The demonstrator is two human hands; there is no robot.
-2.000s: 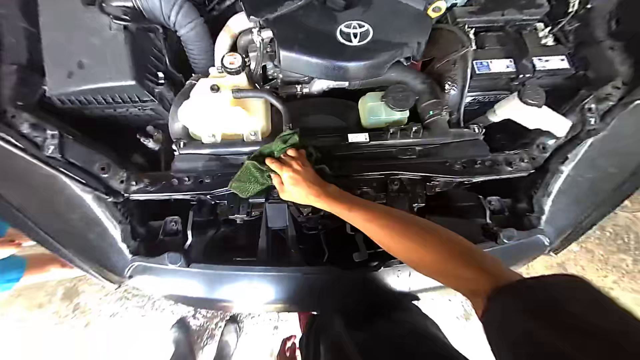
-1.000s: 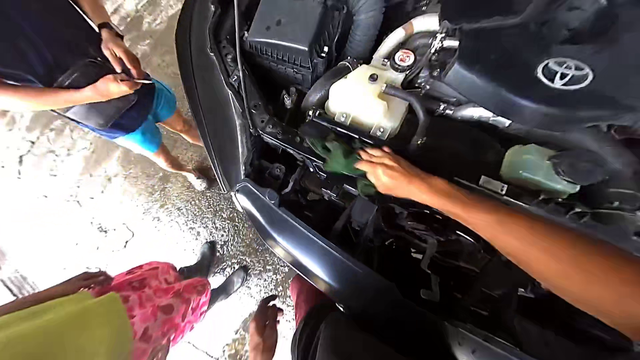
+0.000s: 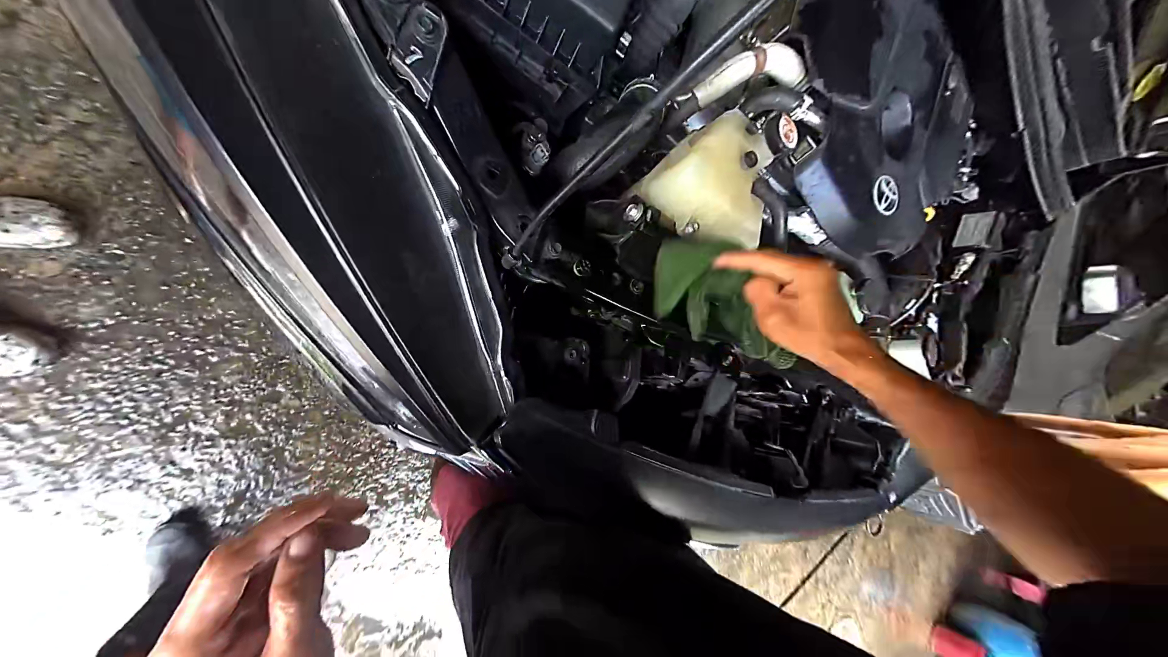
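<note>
My right hand is on a green cloth at the front edge of the engine bay, its index finger stretched over the cloth and the other fingers curled. The cloth lies bunched just below the cream plastic coolant reservoir with its round cap. My left hand hangs low at the left, away from the car, with its fingers loosely bent and nothing seen in it. To the right of the reservoir is the dark engine cover with a Toyota emblem.
A thin prop rod crosses the bay diagonally beside the reservoir. The dark fender runs along the left and the front bumper curves below my right arm. A boot stands on the wet ground at the lower left.
The view has turned and moved strongly toward the car's corner. My right hand stays at the cloth, below the reservoir. My left hand shows larger at the lower left.
</note>
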